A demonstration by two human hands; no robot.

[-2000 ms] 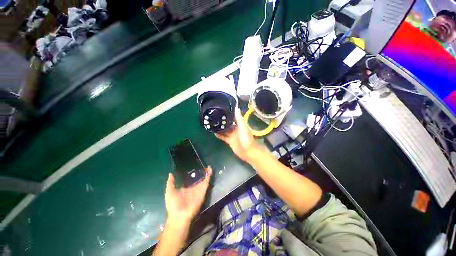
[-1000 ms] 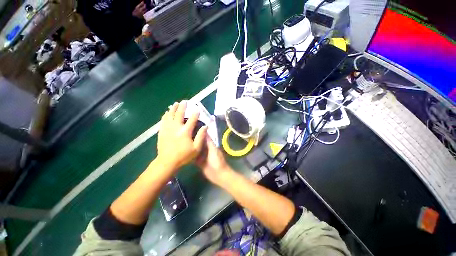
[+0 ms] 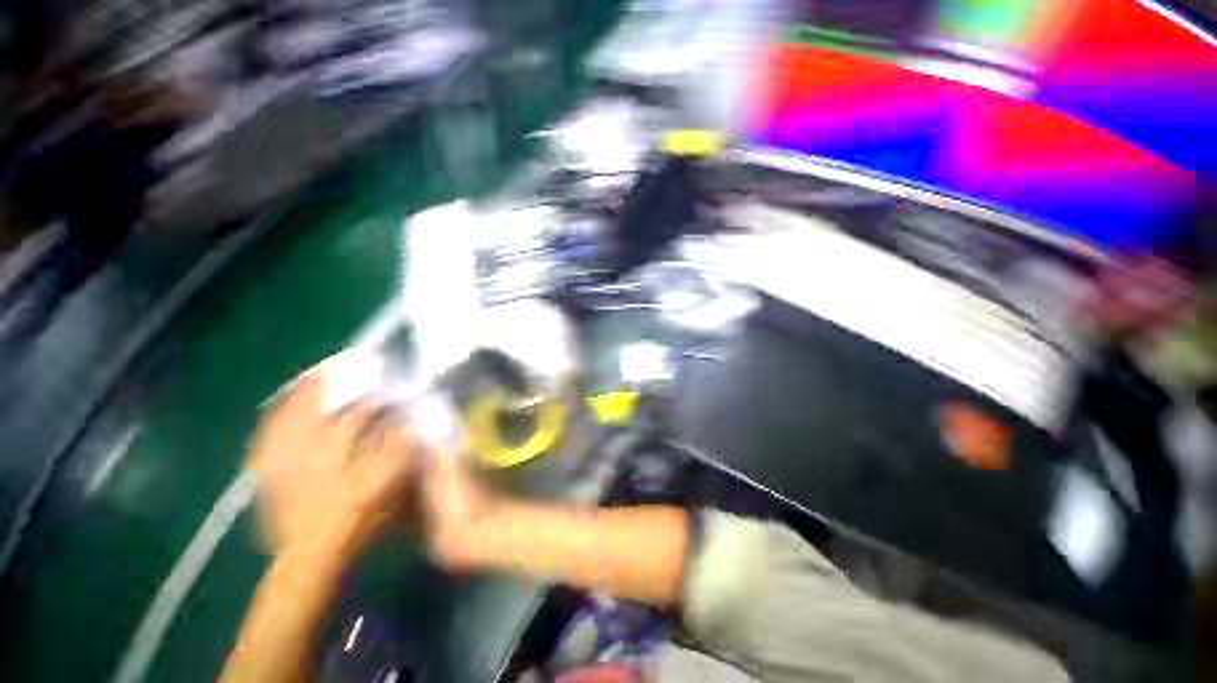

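Note:
The view is strongly blurred. The dome camera [image 3: 355, 375] is at the left of the bench, its white housing partly showing above and between my hands. My left hand [image 3: 320, 467] lies over its near left side. My right hand [image 3: 461, 514] is against it from the right. The fingers and the camera's dark ball head are smeared or hidden. A yellow tape roll [image 3: 514, 438] lies just right of my right hand's fingers, below another white camera [image 3: 534, 344].
A long white box [image 3: 438, 254] and tangled cables [image 3: 694, 296] lie behind. A keyboard [image 3: 908, 307] sits below the lit monitor [image 3: 934, 147]. An orange square [image 3: 977, 435] and a white object [image 3: 1085, 523] are on the black mat [image 3: 801, 400] at right.
The view has swung right, showing more monitor and mat. My left hand has left the phone and joined my right hand at the dome camera. The phone is no longer clearly visible.

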